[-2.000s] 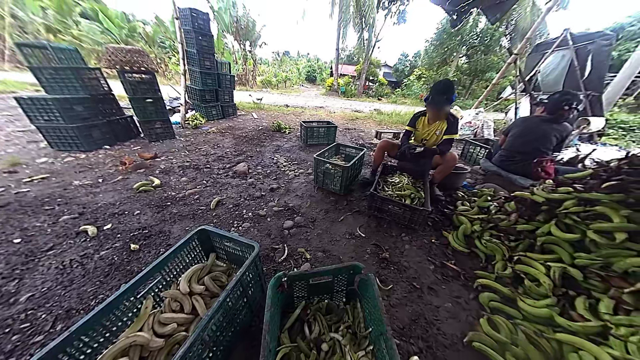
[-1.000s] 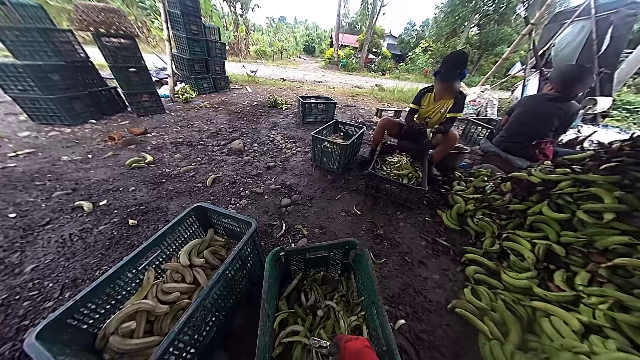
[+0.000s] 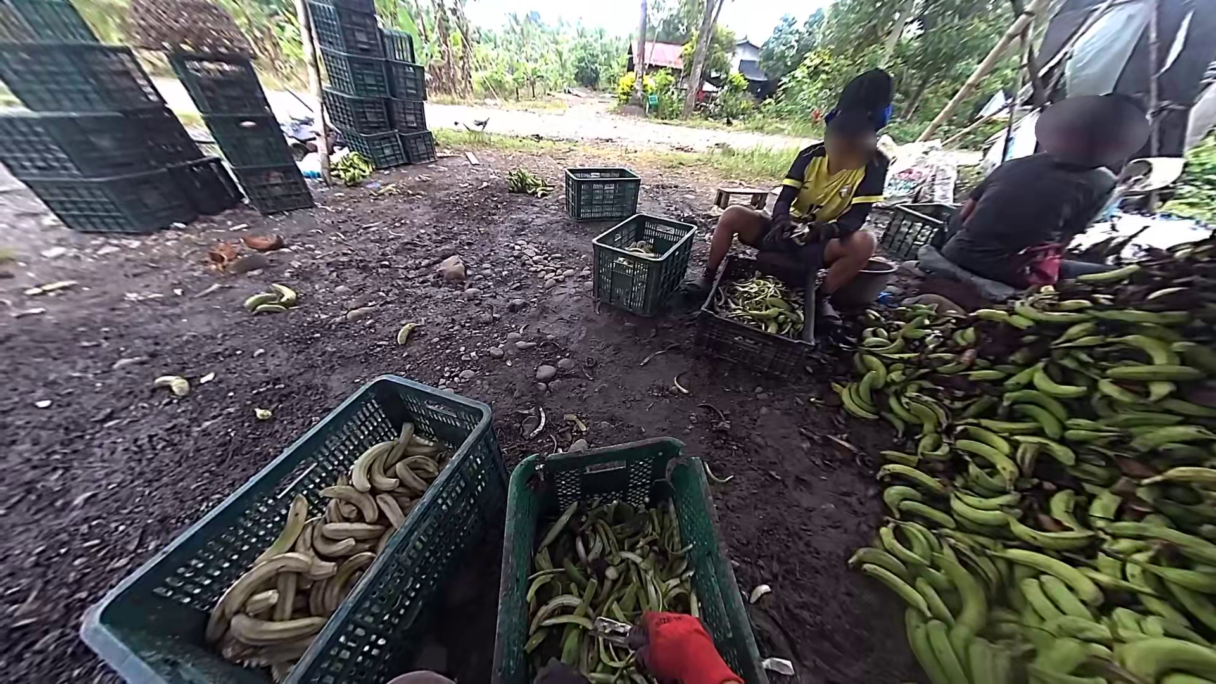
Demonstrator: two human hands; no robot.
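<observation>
My right hand [image 3: 676, 648], in a red glove, is closed on a small metal tool [image 3: 613, 627], whose blade sticks out to the left. It is over a green plastic crate [image 3: 714, 560] of banana peels [image 3: 613, 570]. A dark shape at the bottom edge, left of the red glove, may be my left hand; it is too cut off to tell. To the left, a longer green crate [image 3: 237, 513] holds peeled bananas [image 3: 332, 541]. A large heap of unpeeled green bananas [image 3: 1045, 456] lies at the right.
Ahead, a person [image 3: 817, 199] sits behind a dark crate [image 3: 750, 353] of peels; another person [image 3: 1031, 209] sits beside the heap. Two green crates [image 3: 642, 266] stand mid-ground. Stacked crates [image 3: 90, 142] rise at the left. Stones [image 3: 546, 373] and loose bananas [image 3: 271, 299] lie on the muddy ground.
The red-gloved right hand with the metal tool, absent from the oldest frame, came in at the bottom edge one second ago and still shows there over the peel crate.
</observation>
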